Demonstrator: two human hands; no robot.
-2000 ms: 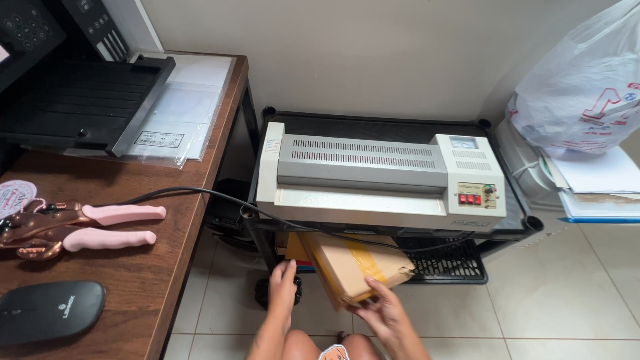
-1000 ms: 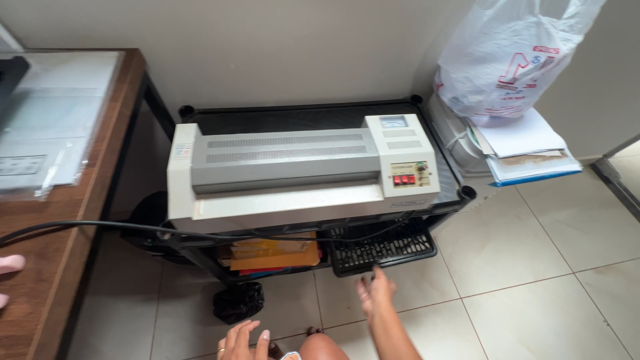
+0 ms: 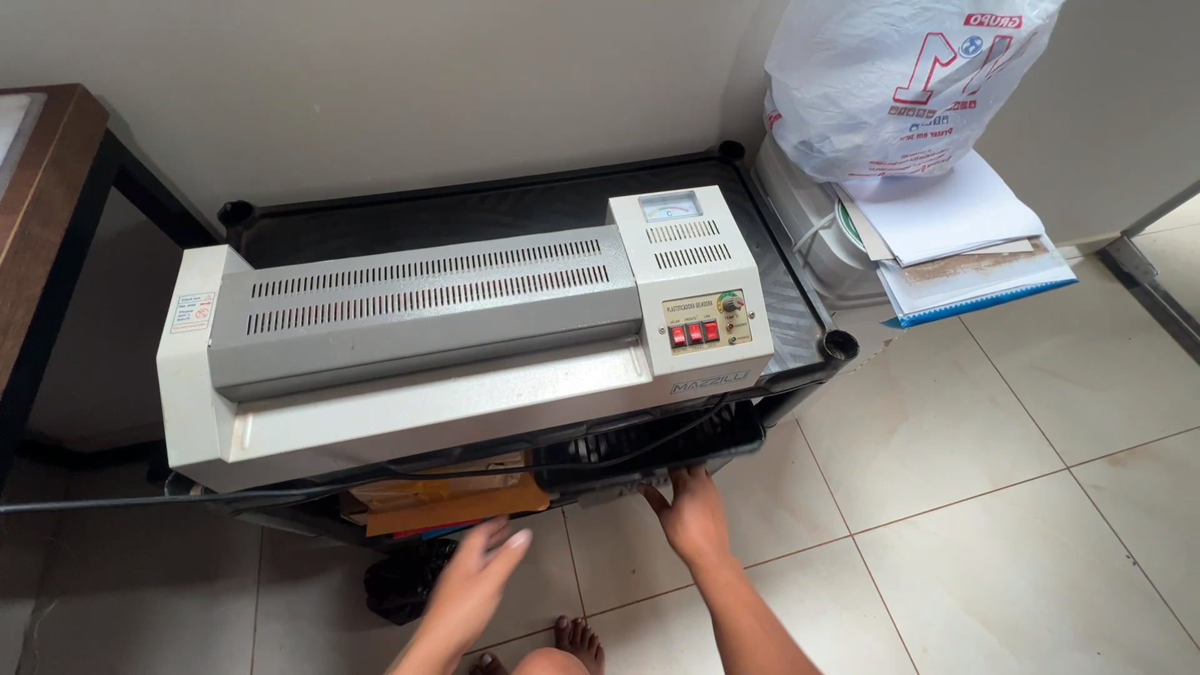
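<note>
My right hand [image 3: 692,520] grips the front rim of a black plastic basket [image 3: 656,450] on the lower shelf of a black cart. Just in front of the shelf, my left hand [image 3: 483,562] is in the air with nothing in it, near a yellow-orange envelope [image 3: 459,504]. That envelope lies with other packets on the lower shelf, left of the basket. Above both hands, a grey and white laminating machine [image 3: 431,309] rests on the cart's top shelf [image 3: 525,192]. The machine hides the back of the lower shelf.
A power cord [image 3: 187,499] runs across the cart's front. A wooden desk [image 3: 56,159] stands at left, a black plastic bag [image 3: 398,581] on the tiled floor. At right, a white plastic bag [image 3: 900,84] and papers [image 3: 966,220] top a white bucket [image 3: 811,225]. My bare feet are below.
The brown envelope bundle, held in both my hands two seconds ago, is out of them. My right hand has come to the basket and taken its rim. The view has shifted right and nearer the cart.
</note>
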